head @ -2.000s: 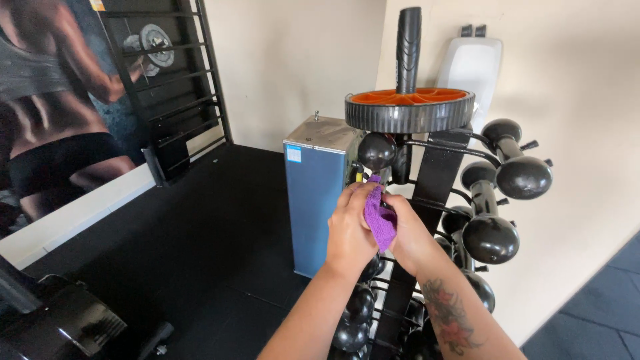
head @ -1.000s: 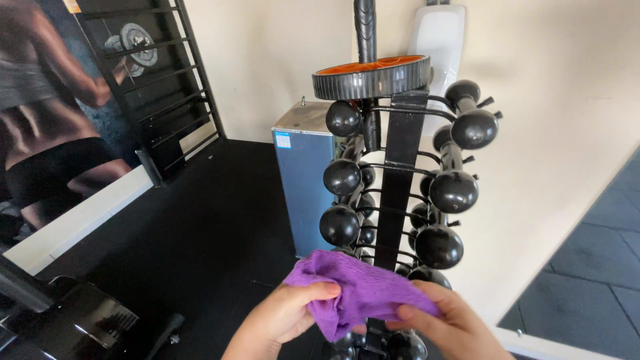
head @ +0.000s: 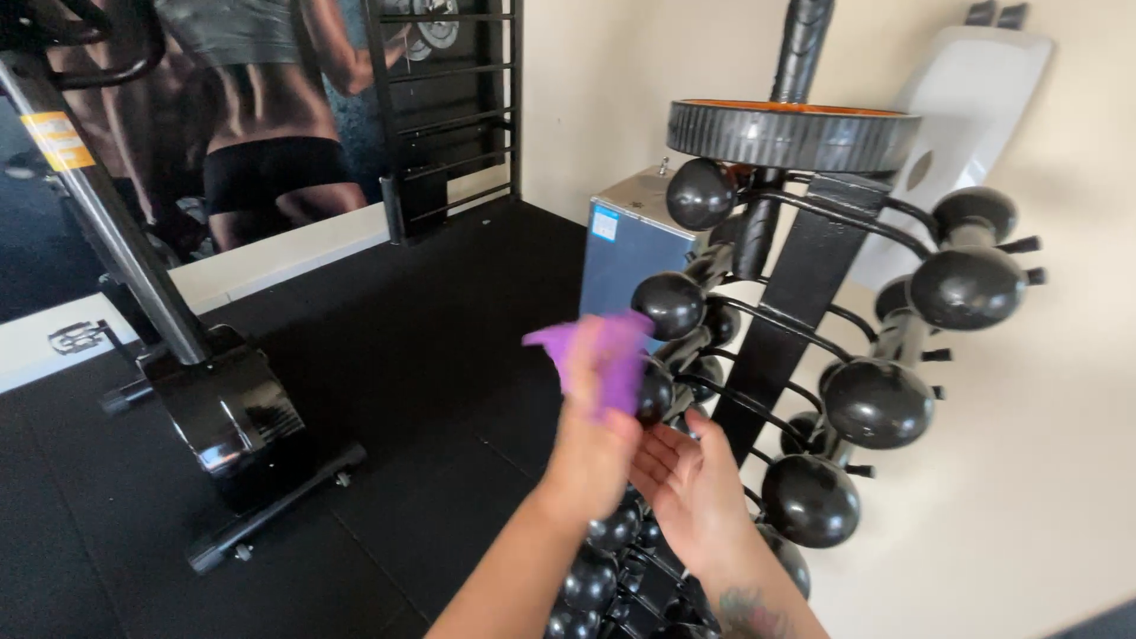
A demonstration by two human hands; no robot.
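Note:
A purple cloth (head: 617, 364), blurred, is in my left hand (head: 590, 444), against the black ball end of a dumbbell (head: 654, 390) on the rack's left side. Just right of it, my right hand (head: 688, 488) is raised with the palm up and fingers slightly curled, close below that dumbbell; nothing shows in it. Black dumbbells with round ends rest on curved arms on both sides of a black upright rack (head: 785, 302). An ab wheel (head: 790, 138) with an orange inner face and black handle sits at the rack's top.
Behind the rack stands a blue cabinet with a metal top (head: 635, 200). An exercise bike (head: 222, 417) is at left on black floor mats (head: 426, 355). Wall bars (head: 453, 115) stand by a large wall picture (head: 275, 115). A white board (head: 976, 115) hangs on the right wall.
One second ago both hands held the cloth spread in front of the rack's lower part; now only the left holds it, up by the left-side dumbbells. The view has shifted left.

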